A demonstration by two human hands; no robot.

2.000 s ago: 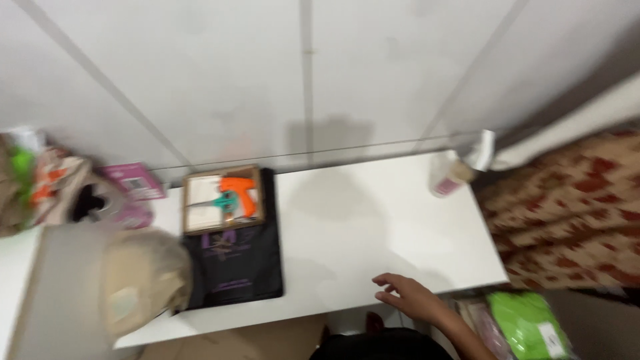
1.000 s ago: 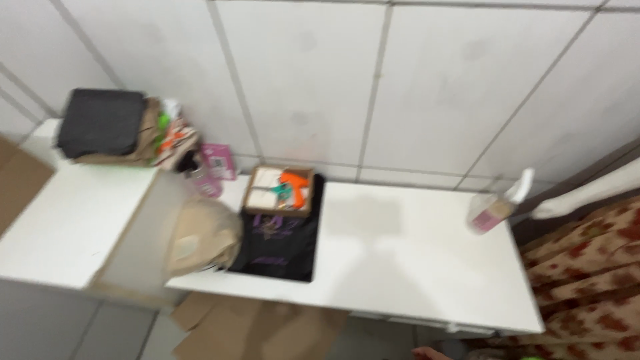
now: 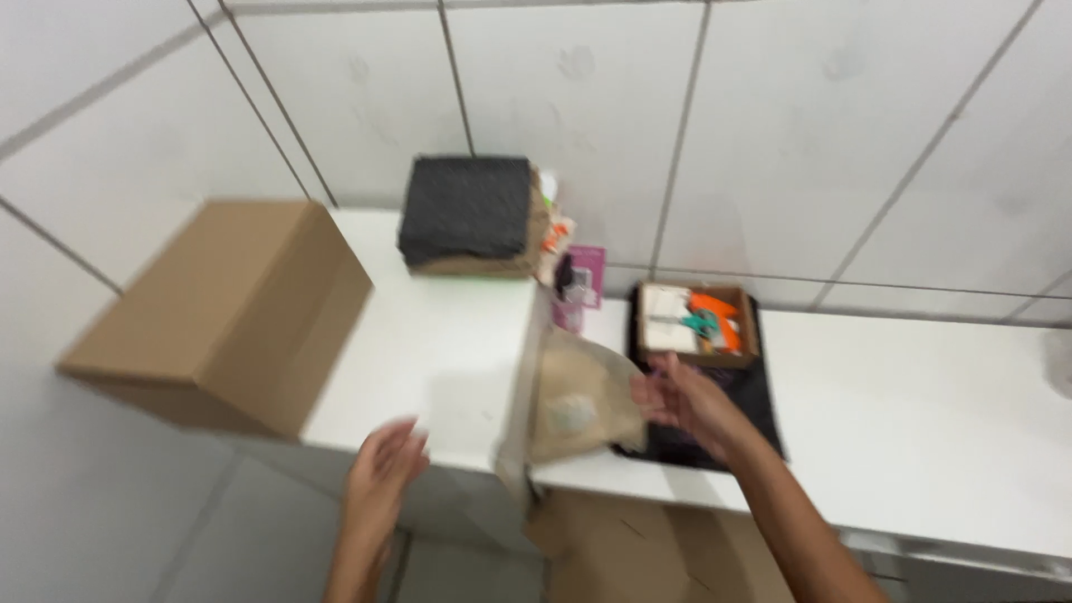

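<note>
My right hand is over the black plastic bag, beside a beige bundle in a clear plastic bag. Its fingers are apart, with nothing seen in them. Near the front edge of the raised white surface is my left hand, fingers loosely curled and holding nothing that I can see. An open cardboard tray rests on the black bag's upper part. In it lie white cards, green-handled scissors and an orange tool, possibly a tagging gun.
A large cardboard box stands at the left. A black-topped package lies by the tiled wall, beside crumpled patterned wrapping and a pink printed card. More cardboard is below the white table. A blurred container is at the right edge.
The view has swung left, bringing the large cardboard box into sight. My left hand has come into view, and my right hand is now by the beige bundle.
</note>
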